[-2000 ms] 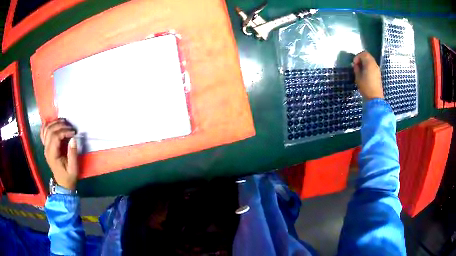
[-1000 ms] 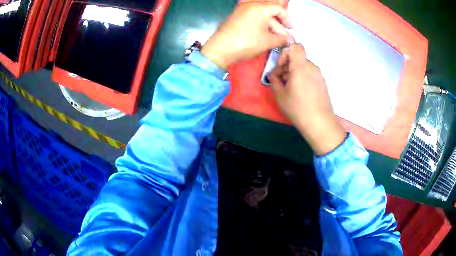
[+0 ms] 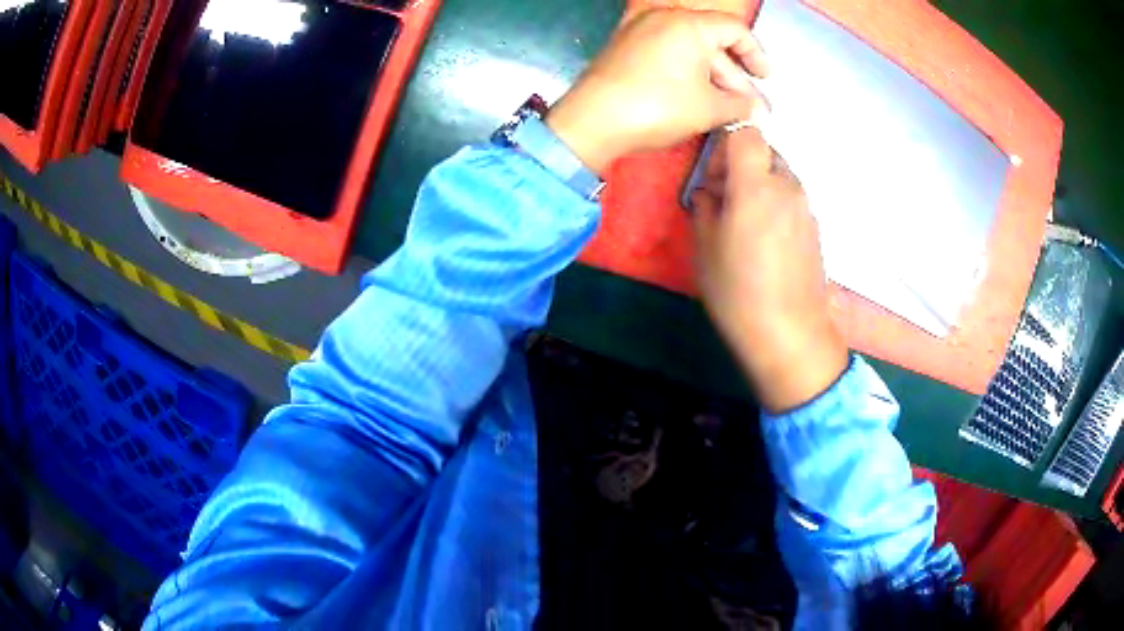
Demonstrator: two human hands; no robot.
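A tablet [image 3: 894, 179], back up and white with glare, lies in the recess of an orange-red foam tray [image 3: 635, 228]. My left hand [image 3: 666, 86] is at its left end, with thumb and fingertips pinched together. My right hand [image 3: 758, 253] is just below it, its bent fingers over the tablet's near left corner. The fingertips of both hands almost meet. Whether either hand holds a tiny piece is too small and blurred to tell. The right hand hides most of that corner.
A tray with a black-fronted tablet [image 3: 271, 105] lies at left, beside several stacked trays [image 3: 93, 93]. Two parts sheets [image 3: 1029, 388] lie at right on the green bench [image 3: 641, 314], near part of the air gun [image 3: 1066, 232]. A blue crate [image 3: 117, 394] stands at lower left.
My right hand has left the parts sheet and come to the tablet's corner; my left hand has lifted off the tablet's edge to meet it. The view has swung left. In the last second both hands barely moved.
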